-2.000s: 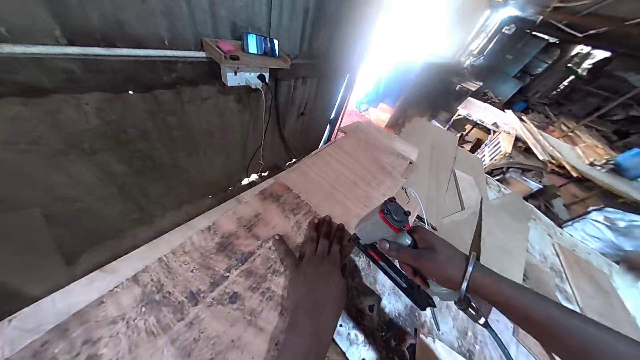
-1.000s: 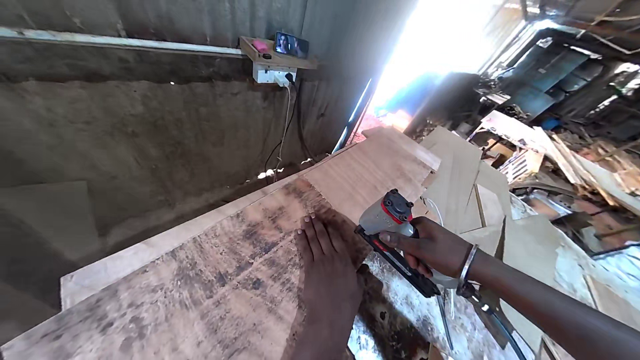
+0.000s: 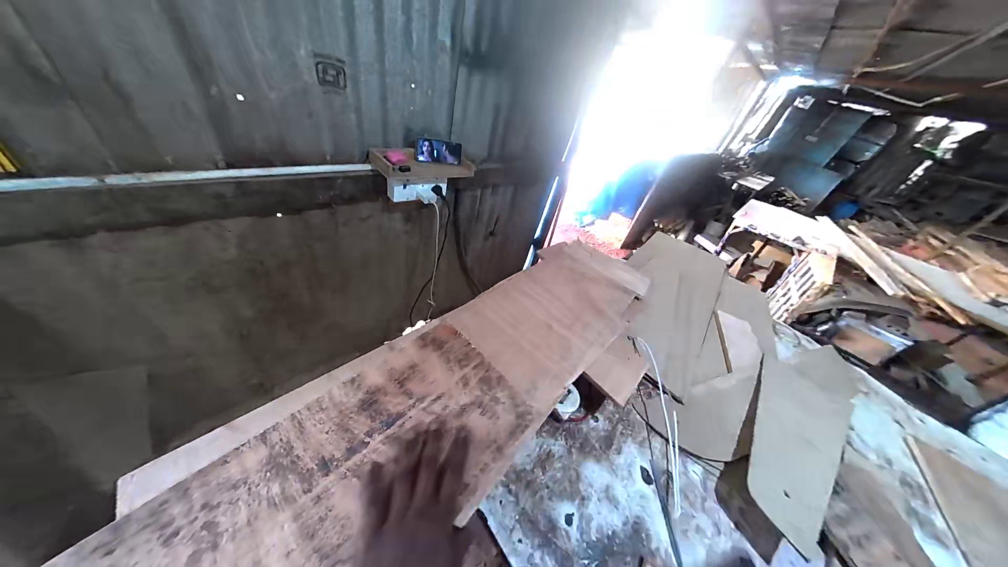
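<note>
My left hand (image 3: 417, 496), blurred, is spread with its fingers apart over the stained plywood board (image 3: 315, 465) at the bottom centre; whether it touches the board I cannot tell. A cleaner plywood sheet (image 3: 543, 315) adjoins the stained part and reaches toward the doorway. Under its right edge a round white and red object (image 3: 568, 402) partly shows. My right hand is out of view, and so is the nail gun seen in the earlier frames. White and dark cords (image 3: 673, 441) run over the paint-stained work surface (image 3: 583, 480).
Cut thin boards (image 3: 795, 441) lie to the right. A small wall shelf (image 3: 382, 164) holds a phone (image 3: 439, 151) above a socket box (image 3: 405, 190) with hanging cables. Scrap wood (image 3: 906, 268) is piled at the far right. A bright doorway (image 3: 646, 118) stands behind.
My right hand and the red and grey nail gun, both over the board's right edge before, have left the view. My left hand now appears lower in the picture. The view has shifted.
</note>
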